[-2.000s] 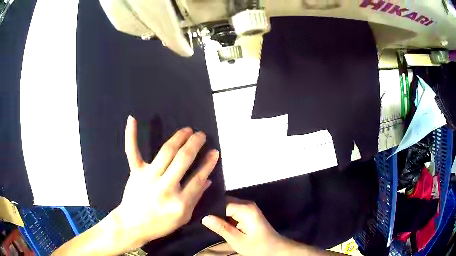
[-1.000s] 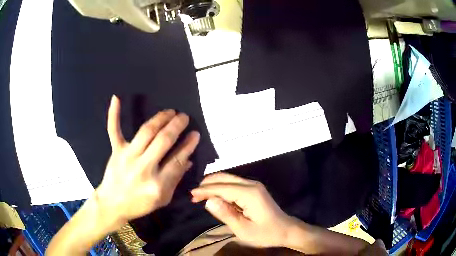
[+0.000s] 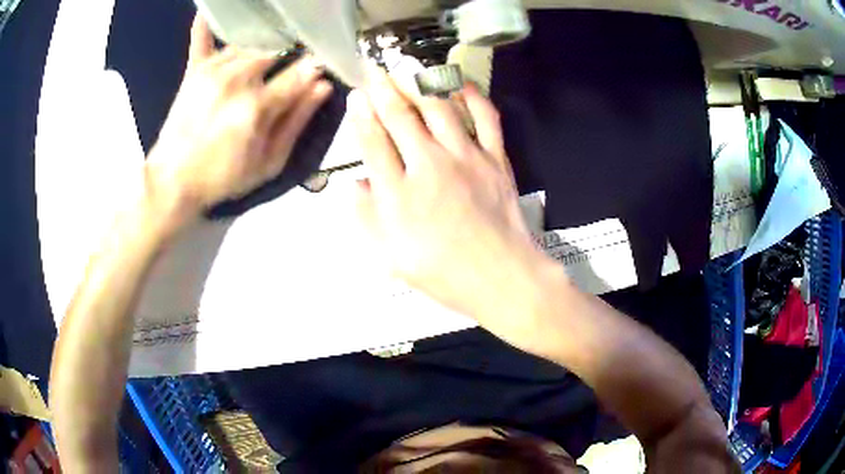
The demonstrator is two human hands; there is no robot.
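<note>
The dark cut panel (image 3: 320, 139) lies under the left end of the sewing machine head (image 3: 287, 28). My left hand (image 3: 241, 120) lies on this cloth left of the needle area, fingers spread, some fingertips hidden behind the head. My right hand (image 3: 435, 167) reaches up to the presser foot area, its fingers near and partly behind the small ribbed knob (image 3: 440, 79). Whether it grips cloth there cannot be told. The needle and foot are blurred and partly hidden. More dark pieces (image 3: 602, 130) with a stepped lower edge lie under the machine arm.
The white table (image 3: 306, 287) has printed lines along its front edge. Dark cloth (image 3: 20, 185) lies at the far left. Blue crates stand at the lower left (image 3: 171, 421) and right (image 3: 725, 315). A pale blue scrap (image 3: 788, 199) and green sticks (image 3: 756, 148) lie at the right.
Both hands have moved up and forward to the machine head. The dark panel has slid forward, baring the front of the white table.
</note>
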